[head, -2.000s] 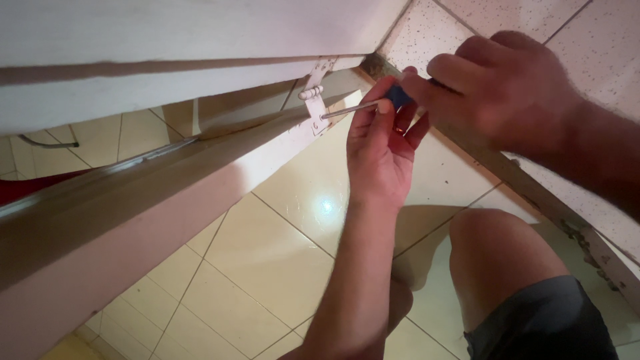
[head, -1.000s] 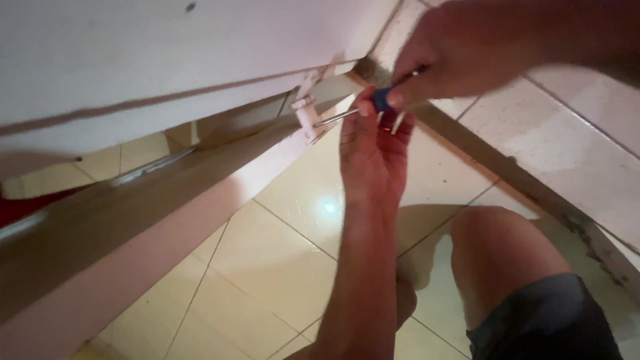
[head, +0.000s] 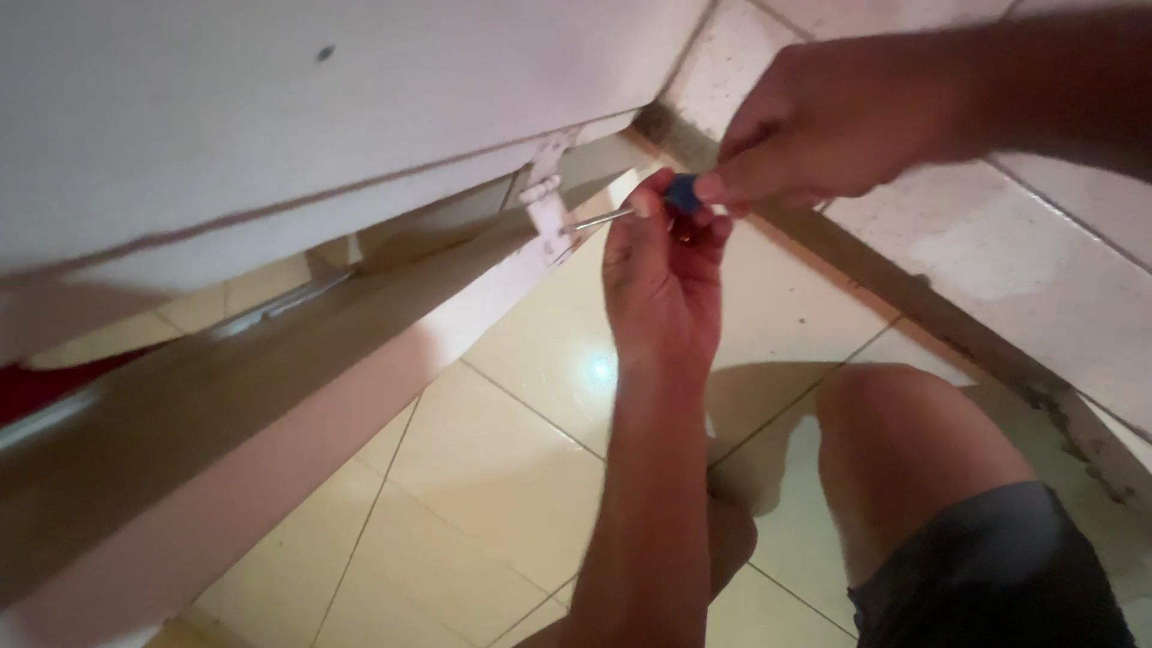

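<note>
A screwdriver with a blue handle (head: pixel 681 193) and a metal shaft (head: pixel 601 219) points left, its tip at the lower leaf of a light-coloured door hinge (head: pixel 545 193). My left hand (head: pixel 664 261) steadies the shaft close to the handle between thumb and fingers. The fingers of my right hand (head: pixel 792 144) grip the rear of the handle. The hinge joins a white panel (head: pixel 360 99) to the edge of a long pale board (head: pixel 360 432). Whether the tip sits in a screw is too small to tell.
Cream floor tiles (head: pixel 504 432) lie below. A tiled wall (head: pixel 981 225) rises at the right, with a dark, stained strip (head: pixel 864 288) along its base. My bent knee (head: pixel 900 432) is at the lower right. Something red (head: pixel 72 382) shows through the gap at far left.
My right hand has shifted and turned about the screwdriver's handle, its forearm now higher in view. My left hand stays on the shaft. The white panel fills more of the upper left.
</note>
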